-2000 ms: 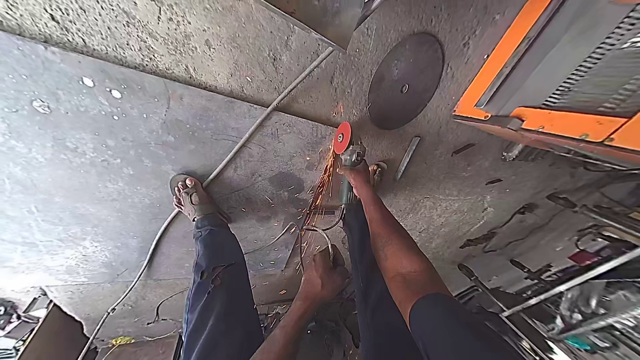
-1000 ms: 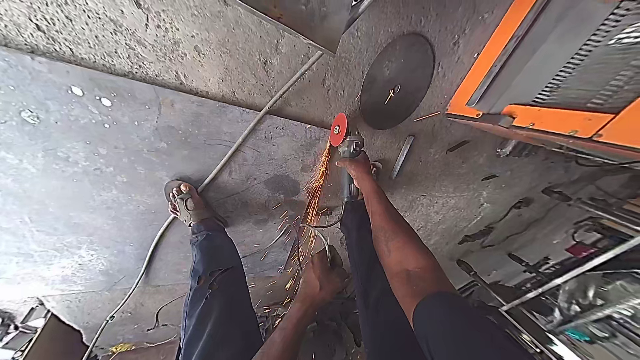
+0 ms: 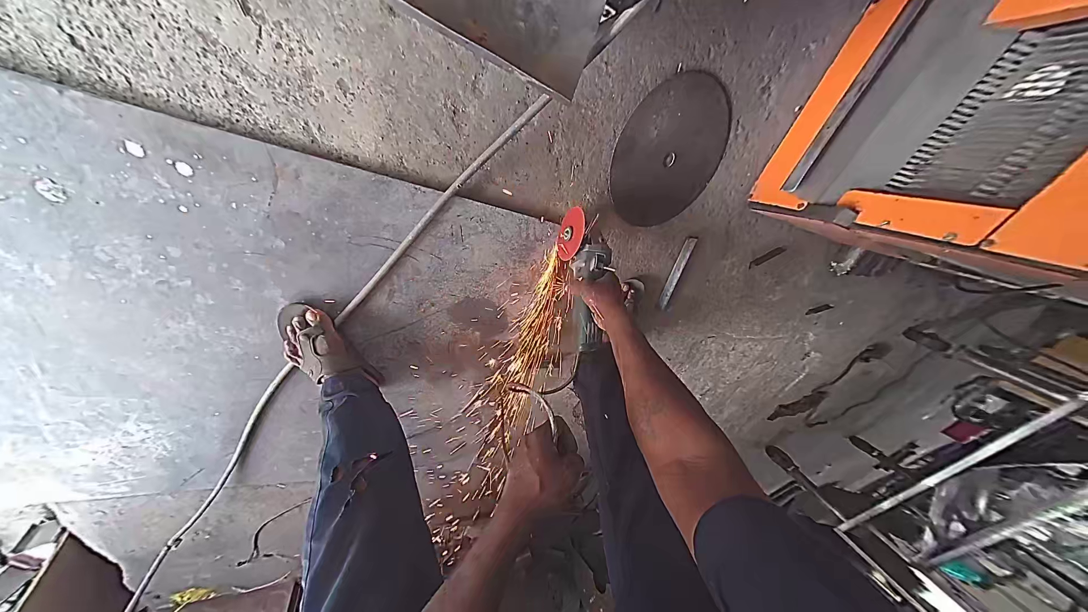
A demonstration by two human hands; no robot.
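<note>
My right hand [image 3: 600,297] is closed around the body of an angle grinder [image 3: 592,262], whose red cutting disc [image 3: 572,233] touches the right end of a large metal sheet [image 3: 255,255] near its edge. Orange sparks [image 3: 535,331] stream from the disc down toward my legs. Lower down, my left hand [image 3: 544,467] is closed on a looped cable [image 3: 537,396]; the rest of what it grips is hidden. My left foot, in a sandal [image 3: 314,340], rests on the sheet beside a long grey cable [image 3: 416,229].
A dark round disc [image 3: 670,149] lies on the concrete floor above right, near a short metal strip [image 3: 677,273]. An orange-framed machine [image 3: 935,153] stands at the upper right. Metal racks [image 3: 969,463] with clutter are at the lower right. A metal plate [image 3: 527,38] juts in at the top.
The stream of sparks is denser than two seconds ago. Both hands keep nearly the same place and hold. An orange mark seen on the dark disc one second ago is gone.
</note>
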